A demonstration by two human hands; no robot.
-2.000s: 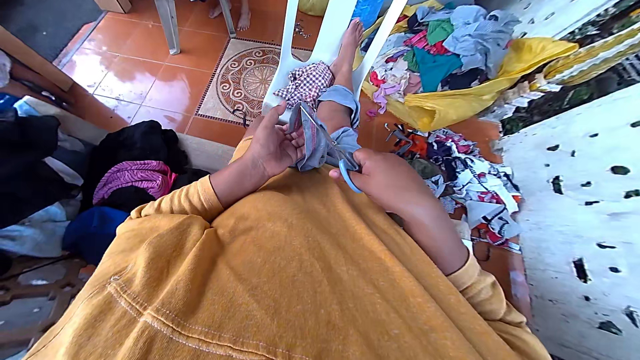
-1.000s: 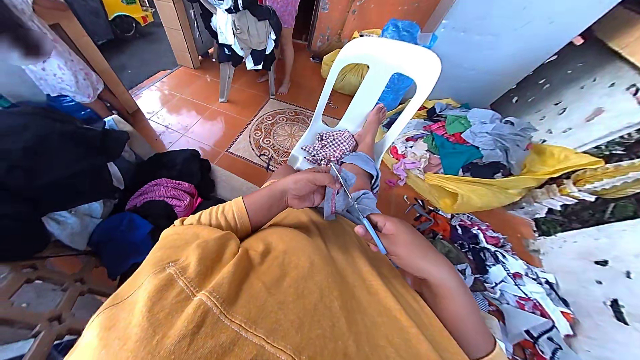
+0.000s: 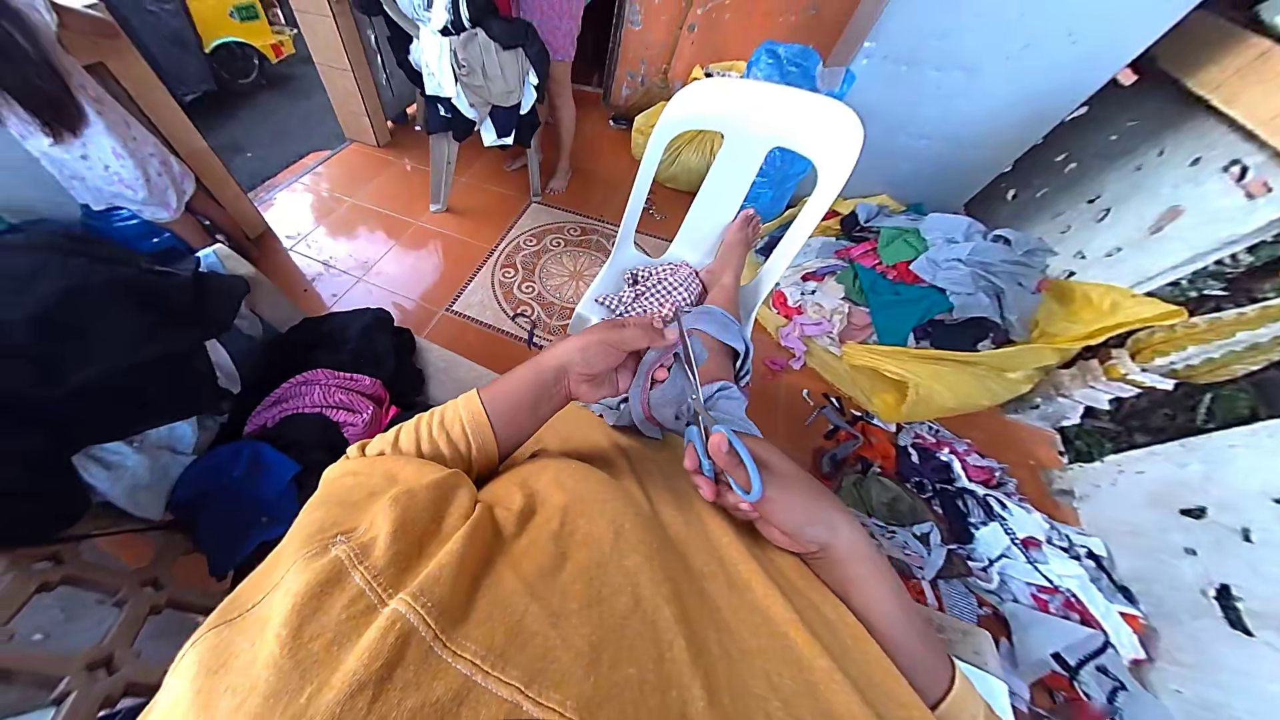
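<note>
My right hand [image 3: 765,490] holds scissors [image 3: 739,465] by their blue handles, the blades pointing up and away from me. Beside the blades, my left hand [image 3: 615,362] grips a piece of grey-blue fabric [image 3: 645,395] with a reddish strip along it. The fabric lies over my lap, close to my bent leg in rolled grey-blue trousers [image 3: 728,330]. My bare foot [image 3: 742,232] rests on a white plastic chair [image 3: 835,125]. A checkered cloth [image 3: 655,290] sits on the chair just beyond my left hand. Whether the blades touch the fabric is hard to tell.
Cloth scraps [image 3: 900,285] lie on a yellow sack [image 3: 920,385] at the right, with another scrap pile [image 3: 1000,540] nearer. Dark clothes [image 3: 100,350] and a blue cap [image 3: 237,495] are at the left. Two other people stand beyond, one near a garment-laden chair [image 3: 443,170].
The view has tilted up, showing more of the chair and the people beyond. Against two seconds ago, the scissors have turned to point more away from me, and my right hand sits lower.
</note>
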